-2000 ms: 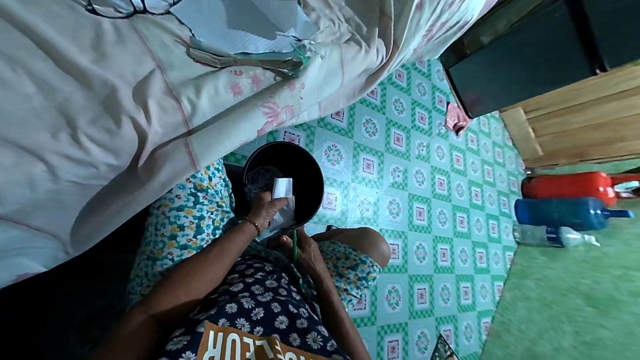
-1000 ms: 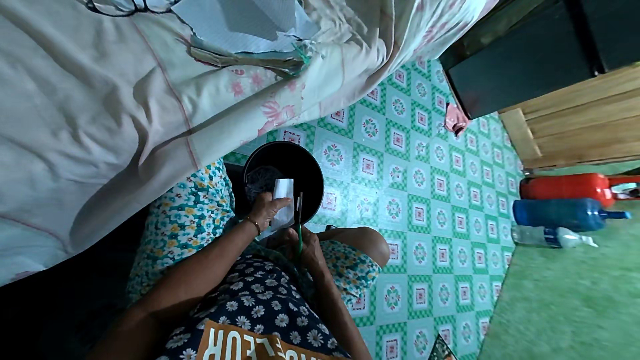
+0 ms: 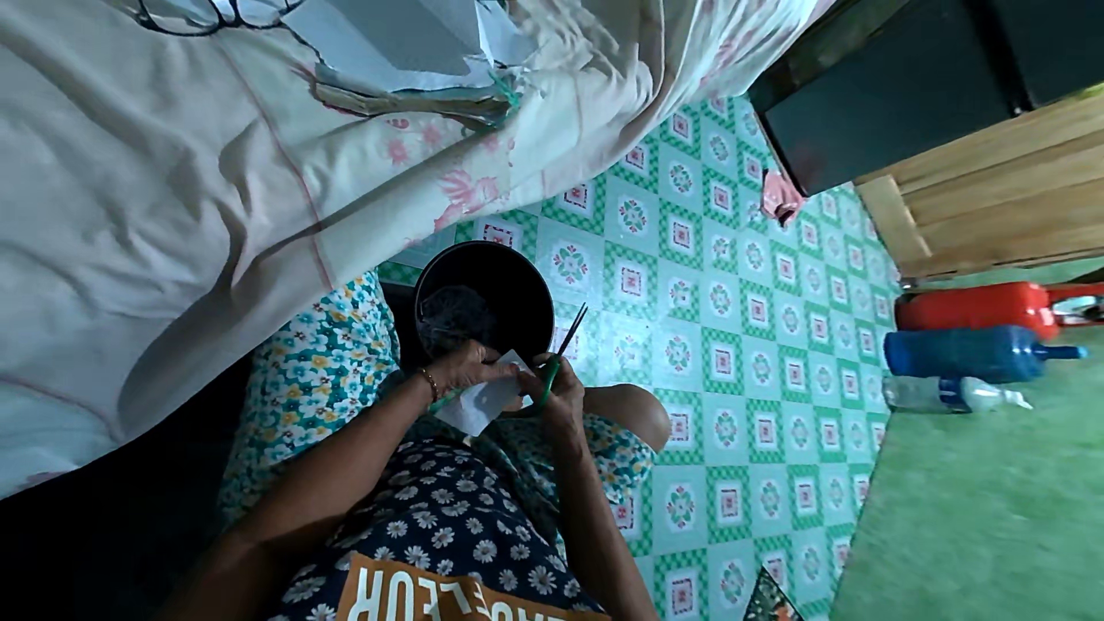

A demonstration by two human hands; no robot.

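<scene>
My left hand (image 3: pixel 466 369) grips a small piece of white paper (image 3: pixel 483 405) over my lap, just below the rim of a black bucket (image 3: pixel 552 323). Green-handled scissors (image 3: pixel 550 373) are in my right hand (image 3: pixel 559 397), their blades pointing up and right, past the bucket's right side. The fingers of my right hand also meet the paper's edge. Inside the bucket lies a dark, crumpled, see-through material (image 3: pixel 457 315), too dim to name.
A bed with a patterned sheet (image 3: pixel 172 172) fills the upper left, bearing eyeglasses (image 3: pixel 194 17) and white paper sheets (image 3: pixel 397 43). On the tile-patterned floor (image 3: pixel 720 297) are a pink cloth (image 3: pixel 780 198), a red container (image 3: pixel 975 309), a blue bottle (image 3: pixel 966 354) and a clear bottle (image 3: pixel 940 394).
The paper has moved lower, away from over the bucket, and is now tilted. My right hand has shifted up and right, and the scissors now point out beyond the bucket.
</scene>
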